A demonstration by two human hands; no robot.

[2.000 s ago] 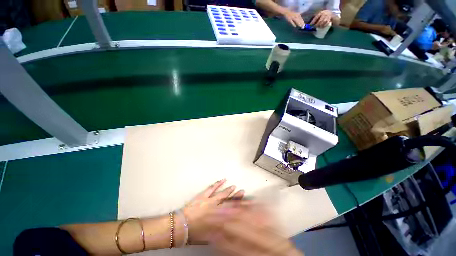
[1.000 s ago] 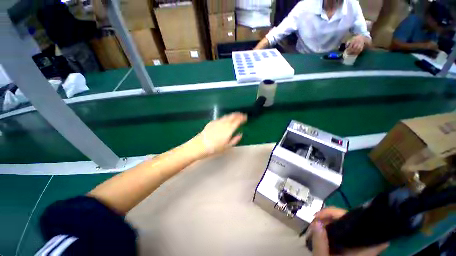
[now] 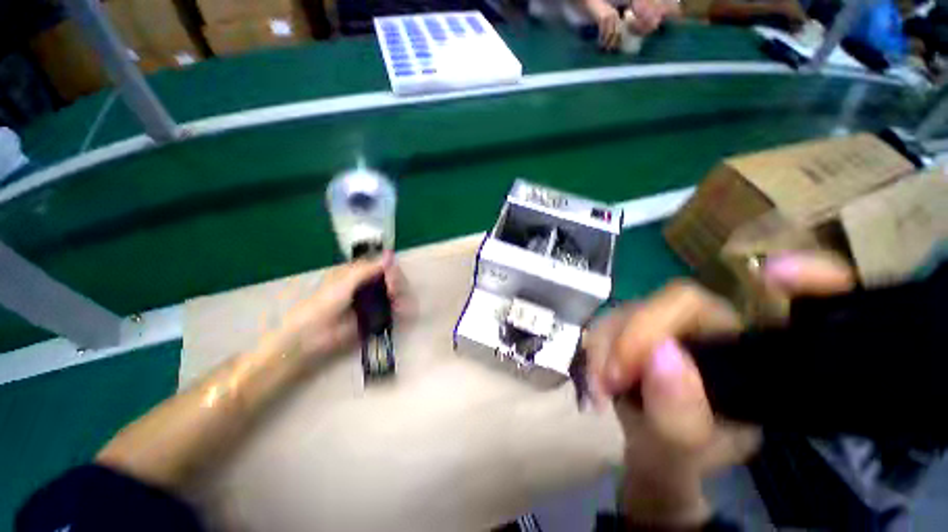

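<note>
My left hand [image 3: 353, 307] is closed around the black handle of a hair dryer unit [image 3: 362, 213], held over the beige work mat [image 3: 416, 447]. Its cream barrel points away from me; inner parts show at the handle's open lower end. My right hand [image 3: 676, 374], blurred, holds the thick black electric screwdriver [image 3: 832, 364] to the right of the grey-white screw feeder [image 3: 541, 275]. The screwdriver's tip is not clear; screws on it cannot be made out.
An open brown carton [image 3: 811, 187] stands right of the feeder. The green conveyor belt [image 3: 478, 151] runs across behind the mat. Beyond it is a white parts tray [image 3: 447, 52] with blue spots and another person's hands [image 3: 624, 21]. A metal post [image 3: 52, 296] rises at the left.
My left hand has taken the hair dryer unit from the belt and brought it over the mat. My right hand has raised the screwdriver. The view has also shifted.
</note>
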